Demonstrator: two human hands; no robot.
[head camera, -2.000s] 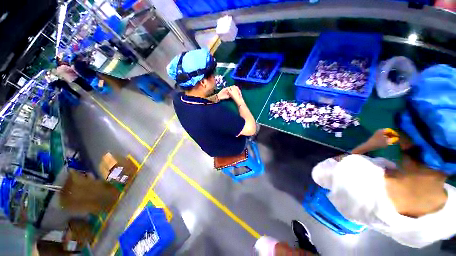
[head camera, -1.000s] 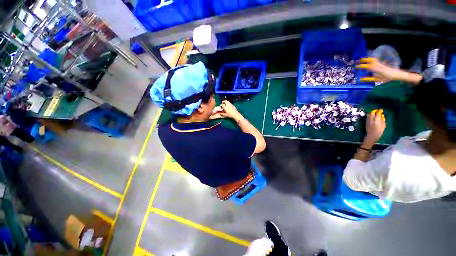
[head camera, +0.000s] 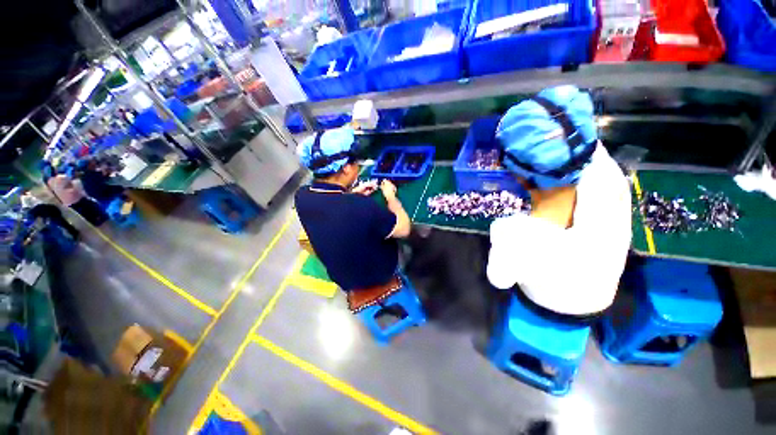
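Observation:
A long green bench (head camera: 706, 244) runs across the view. A heap of small white and pinkish parts (head camera: 476, 205) lies on it, in front of a deep blue bin (head camera: 483, 179) holding similar parts. A divided blue tray (head camera: 403, 174) is left of that bin. Dark and white small parts (head camera: 687, 212) lie beyond a yellow tape mark at right. A white sliver at the bottom edge may be the glove of my right hand (head camera: 400, 432); it is cut off and its grip is hidden. My left hand is out of the picture.
A seated person in dark clothing (head camera: 345, 229) and another in white (head camera: 566, 246) face the bench. Blue stools (head camera: 661, 310) stand on the floor. Blue bins (head camera: 527, 42) and red bins (head camera: 681, 34) sit on the upper shelf. An open carton (head camera: 145, 353) is lower left.
The view has shifted, bringing more shelf bins, the right-hand heap and another stool into sight. The white glove has slipped almost out at the bottom. The person in white now hides part of the blue bin.

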